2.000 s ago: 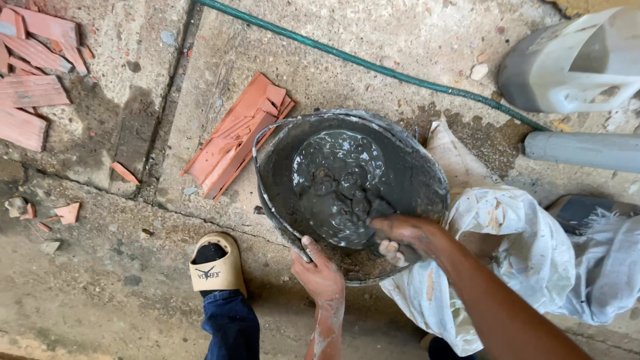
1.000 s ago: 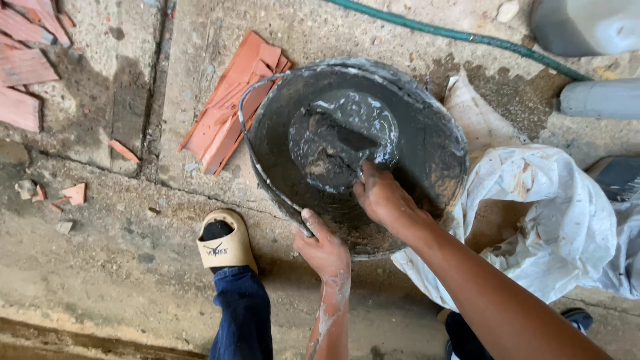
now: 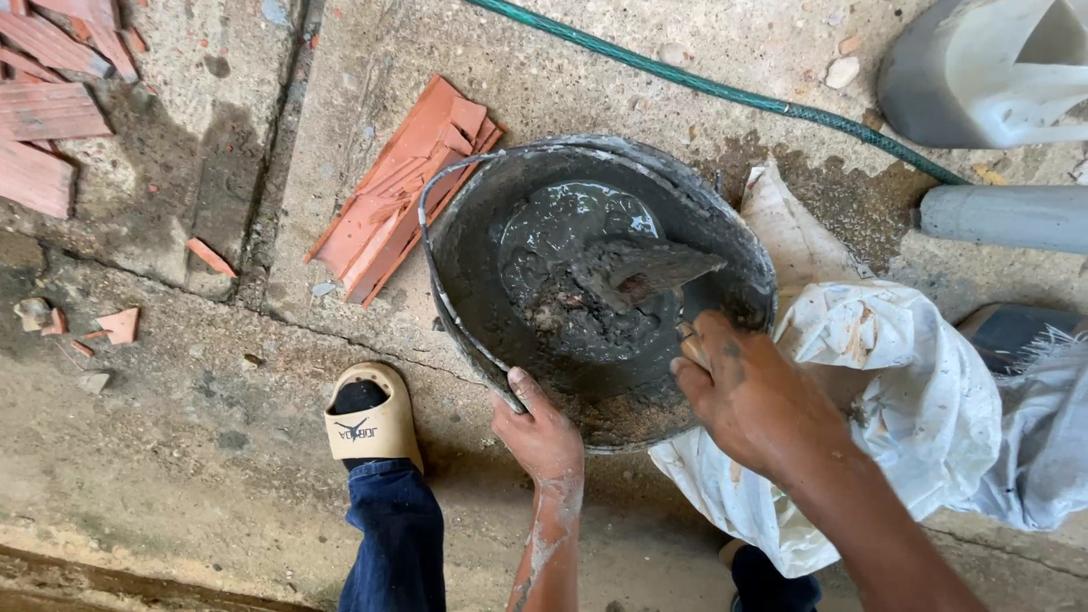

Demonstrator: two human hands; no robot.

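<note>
A black bucket [image 3: 476, 280] stands on the concrete ground in the middle, with wet grey mortar [image 3: 569, 221] inside it. My left hand [image 3: 540, 425] grips the bucket's rim and handle at the near left side. My right hand [image 3: 722, 374] is closed around the wooden handle of a trowel [image 3: 650, 268] over the right part of the bucket. The trowel's blade is coated in mortar and lies in or just above the mix; how deep it sits is unclear. Grey mortar smears my left wrist and forearm.
Broken terracotta pieces [image 3: 399, 195] lie left of the bucket, more [image 3: 47, 110] at the upper left. A green hose [image 3: 646, 64] crosses the top. A cut plastic jug [image 3: 952, 76], a grey pipe [image 3: 1003, 217] and a white woven sack [image 3: 926, 399] are on the right.
My right hand, deep in the bucket a second ago, has moved right toward its near right side. The trowel blade now shows coated with mortar. My left hand keeps its hold on the rim.
</note>
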